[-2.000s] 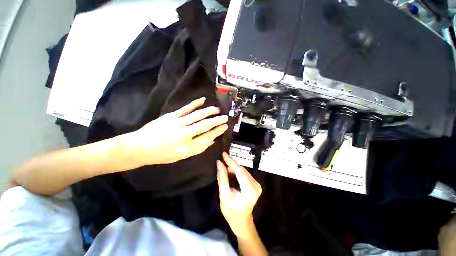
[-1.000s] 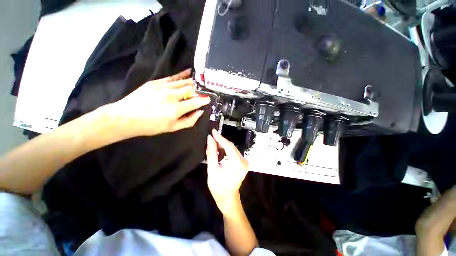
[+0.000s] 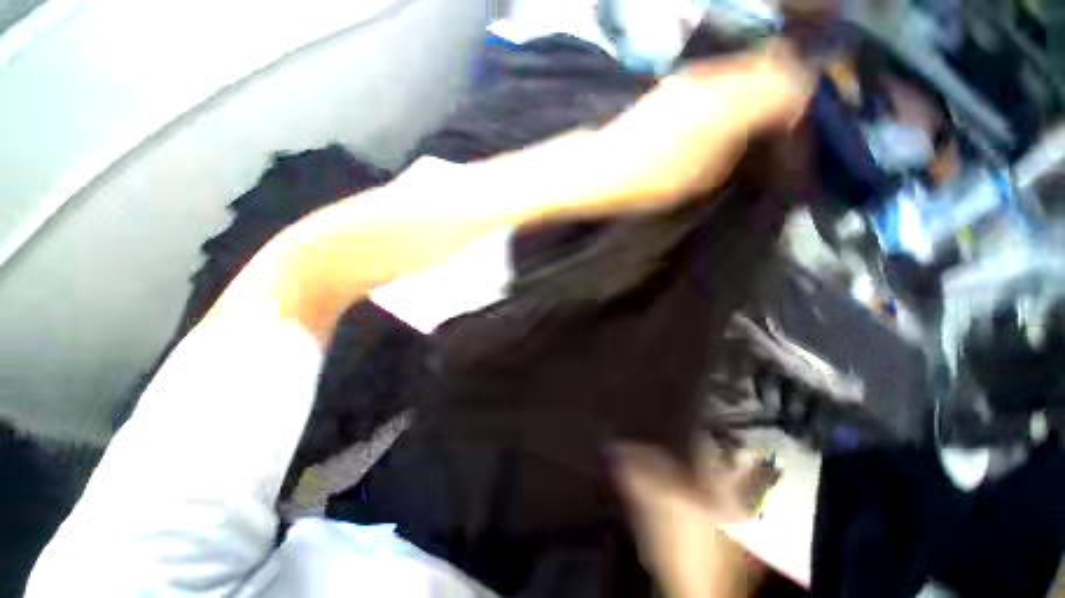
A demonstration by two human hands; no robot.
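Observation:
The view is strongly blurred. My left hand (image 3: 777, 84) is raised at the upper right, with my arm stretched across the view. The dark garment piece (image 3: 584, 374) hangs down from this hand and spreads over the middle of the view. My fingers are too blurred to see singly. My right hand (image 3: 677, 502) is low, at the right edge of the cloth; whether it grips the cloth cannot be told. The overlock machine (image 3: 858, 350) is partly hidden behind the cloth, and its needle area cannot be made out.
A white table part (image 3: 794, 514) lies right of my right hand, with a small black and yellow item (image 3: 765, 477) on it. More dark cloth (image 3: 292, 204) lies at the left beside a pale partition (image 3: 140, 164). Blurred blue and white things fill the upper right.
My left hand has left the cloth beside the needle area and swung up and right, raising the garment piece. My right hand appears lower and farther right. The head view has shifted and blurred.

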